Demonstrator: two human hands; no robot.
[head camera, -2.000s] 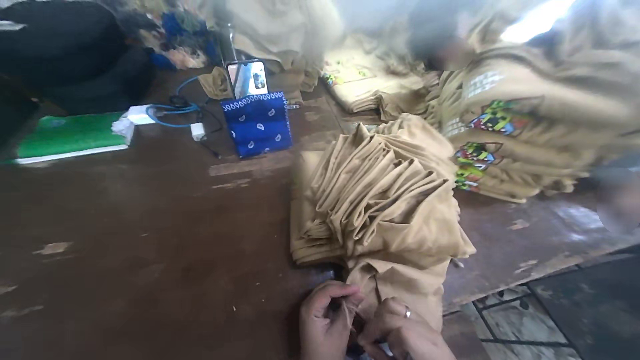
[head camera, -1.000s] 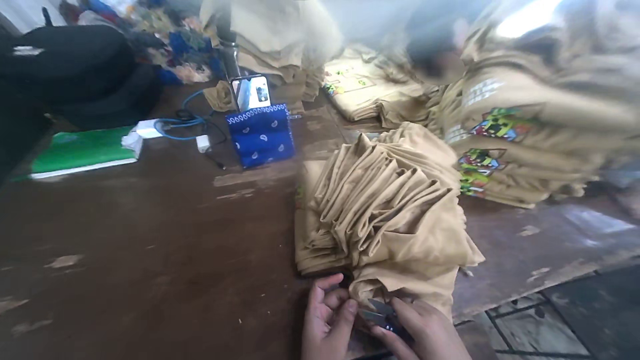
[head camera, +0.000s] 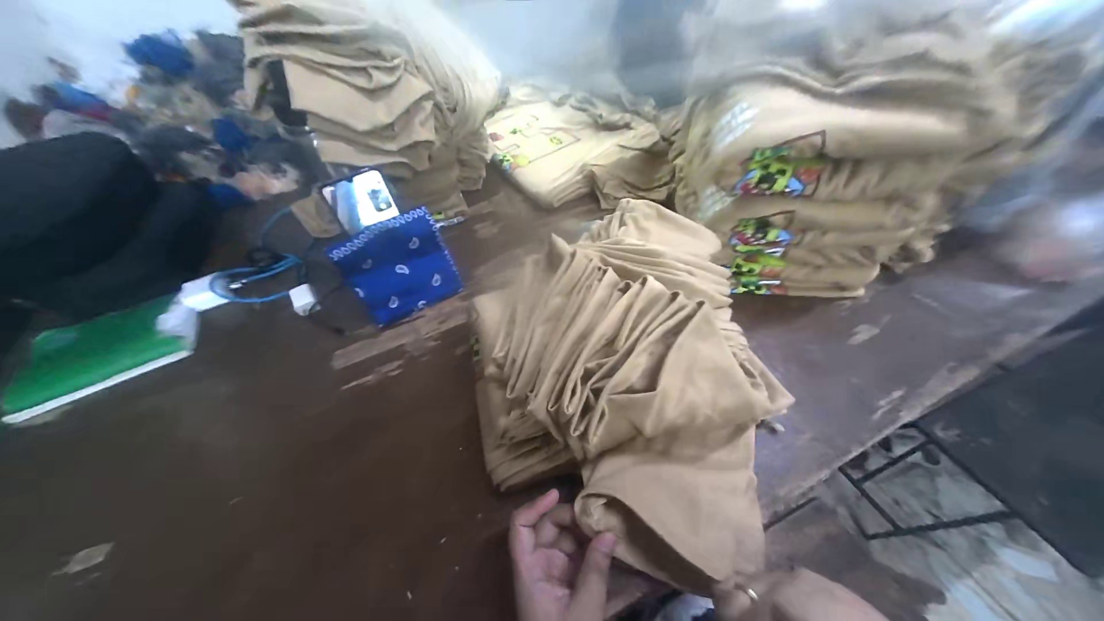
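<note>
A heap of tan folded fabric pieces (head camera: 621, 328) lies on the brown table (head camera: 345, 483), its lowest piece (head camera: 690, 509) hanging toward me. At the bottom centre, my left hand (head camera: 561, 561) pinches the rolled edge of that piece between thumb and fingers. My right hand (head camera: 776, 595), with a ring on one finger, is at the piece's lower right corner, partly cut off by the frame; its fingertips are hidden, so its grip cannot be told. Something dark and pale shows below the fabric between the hands, too unclear to name.
Tall stacks of printed tan fabric (head camera: 802, 198) stand at the back right, another stack (head camera: 362, 95) at the back left. A phone (head camera: 362, 200) leans behind a blue paisley cloth (head camera: 401, 267). A green book-like item (head camera: 95, 354), white adapter (head camera: 304, 299) and blue cable (head camera: 259, 293) lie left.
The small dark tool seen at my right hand one second ago is no longer visible there. My right hand has moved down and right along the fabric edge.
</note>
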